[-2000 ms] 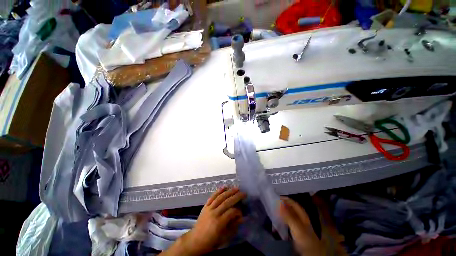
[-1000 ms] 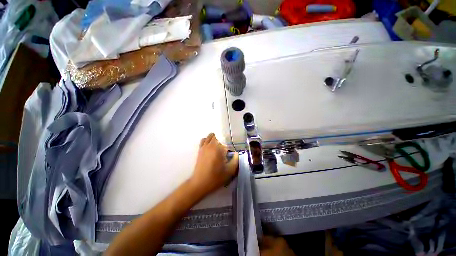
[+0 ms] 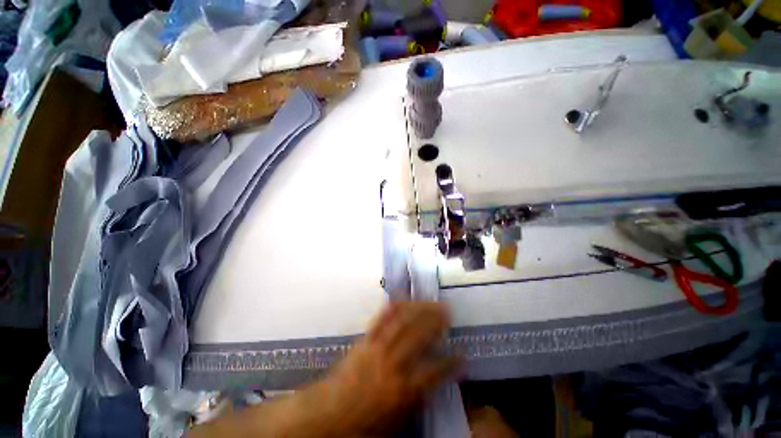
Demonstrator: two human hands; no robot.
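A pale grey-blue fabric strip (image 3: 423,272) runs from under the head of the white sewing machine (image 3: 514,154) toward the lap. A second ply shows beside it on the left, below the lit needle area. My left hand (image 3: 409,346) is blurred and lies over the strip at the table's front edge; its fingertips and grip are hard to make out. My right hand (image 3: 490,425) shows only as a small part at the bottom edge, right of the hanging strip; its fingers are hidden.
A heap of grey-blue strips (image 3: 141,282) lies at the table's left. Behind it is a brown wrapped packet (image 3: 248,101) with white cloth. Dark red snips (image 3: 629,261) and red-and-green scissors (image 3: 704,287) lie right. An orange-tan tab (image 3: 507,255) sits near the foot.
Since one second ago, my left hand has moved from beside the needle area down toward the front edge, onto the strip. The camera view has shifted slightly.
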